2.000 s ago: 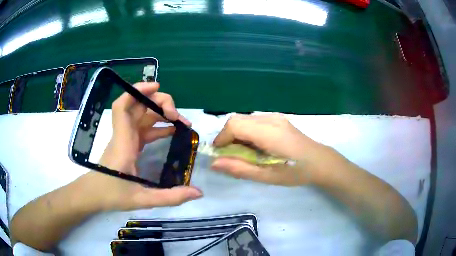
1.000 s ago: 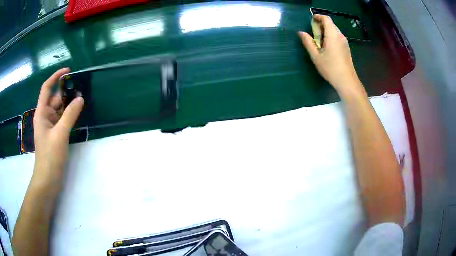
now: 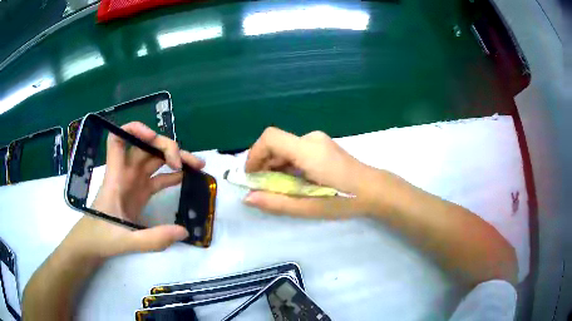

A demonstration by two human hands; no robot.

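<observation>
My left hand (image 3: pixel 135 182) holds a phone middle frame (image 3: pixel 199 210) tilted above the white cloth, my fingers and thumb on its long sides. The frame is black with a silver-white rim and an open window. Its wide black end, with an orange-gold edge strip (image 3: pixel 211 210), points right. My right hand (image 3: pixel 307 175) grips a hand tool (image 3: pixel 282 184) wrapped in yellow tape. The tool's pale front end is just right of the orange-gold strip, apart from it. Its thin rear end sticks out to the right.
A frame stack (image 3: pixel 219 294) lies at the near edge of the white cloth (image 3: pixel 401 251), one frame slantwise. A row of frames (image 3: pixel 36 153) lies on the green belt (image 3: pixel 282 81) at left. A red tray (image 3: pixel 132 7) is at the far side. Another frame edge shows at far left.
Both hands have come back from the green belt to above the white cloth. The left hand now holds a frame tilted there. A frame lies at the right end of the row. The view has shifted.
</observation>
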